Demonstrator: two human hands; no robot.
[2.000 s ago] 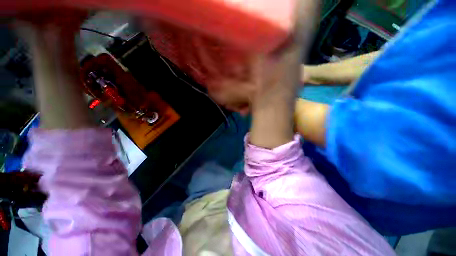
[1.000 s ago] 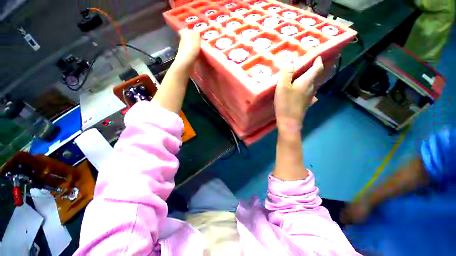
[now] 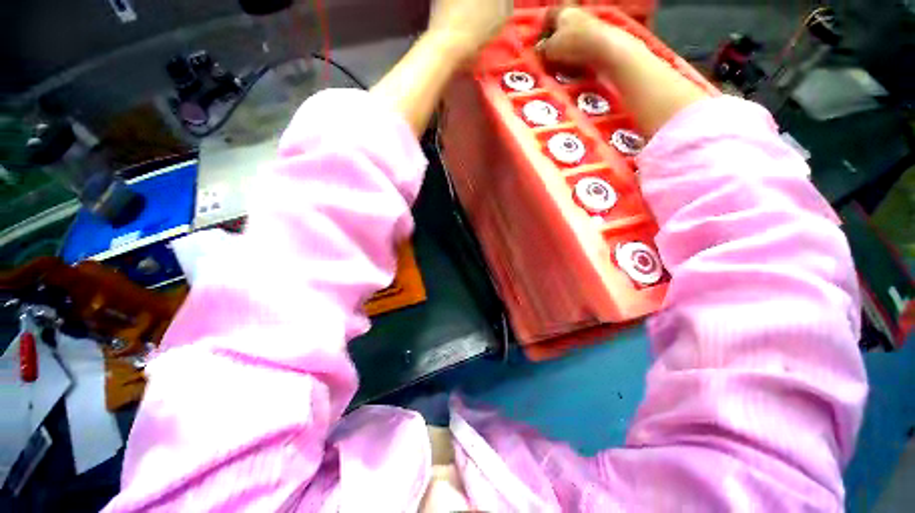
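Observation:
A red-orange foam tray with square pockets lies on top of a thick stack of trays right of centre. Its visible pockets hold round silver-white modules with ringed centres. My right hand is over the far end of the tray, fingers bent down at a pocket area; whether it grips anything is hidden. My left hand is at the tray's far left corner, blurred and partly cut off by the top edge; its fingers do not show clearly.
An orange-brown fixture with a red handle stands at far left by white papers. A blue instrument box and a white-grey box are behind. Part of another orange base shows beside my left sleeve. Blue floor lies below the stack.
The top tray, held between both hands before, now rests on the stack. My hands have moved to its far end, the right one over the pockets. The person in blue is out of view.

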